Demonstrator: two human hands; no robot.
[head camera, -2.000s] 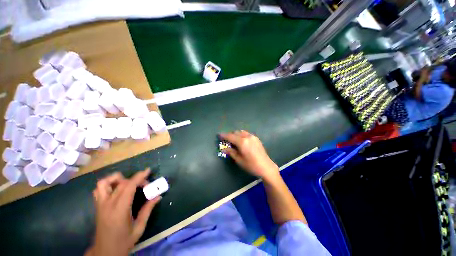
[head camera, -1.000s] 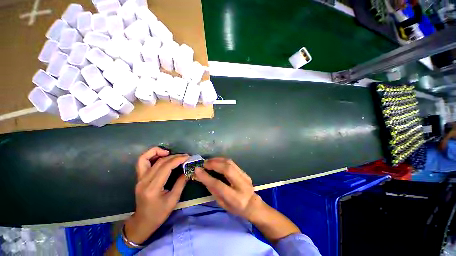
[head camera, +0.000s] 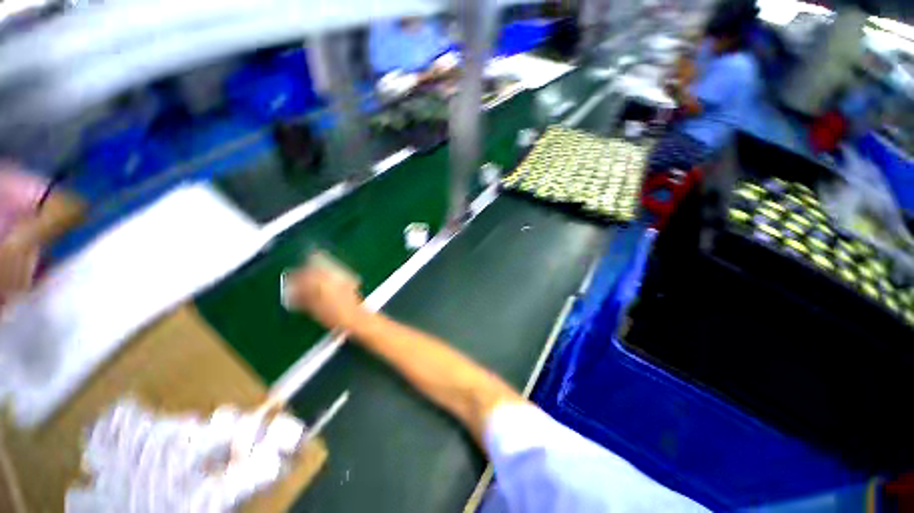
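My right hand (head camera: 326, 291) is stretched out over the green conveyor belt (head camera: 246, 321), blurred by motion. It holds a white housing (head camera: 291, 290) at its fingertips, at or just above the belt; contact with the belt cannot be told. Another white housing (head camera: 416, 235) lies on the belt farther right, near the metal rail. A blurred heap of white housings (head camera: 180, 461) lies on the brown cardboard sheet (head camera: 150, 366) at lower left. My left hand is not in view.
A tray of yellow-green boards (head camera: 581, 170) stands at the bench's far end. A black crate (head camera: 742, 331) with boards and clear plastic sits over a blue crate (head camera: 661, 416) at right. A metal post (head camera: 466, 120) rises beside the belt. People are at upper right, far side and left edge.
The view has swung. My right hand has moved from the bench, where both hands held a housing and board, out over the belt with a white housing. My left hand has left the picture.
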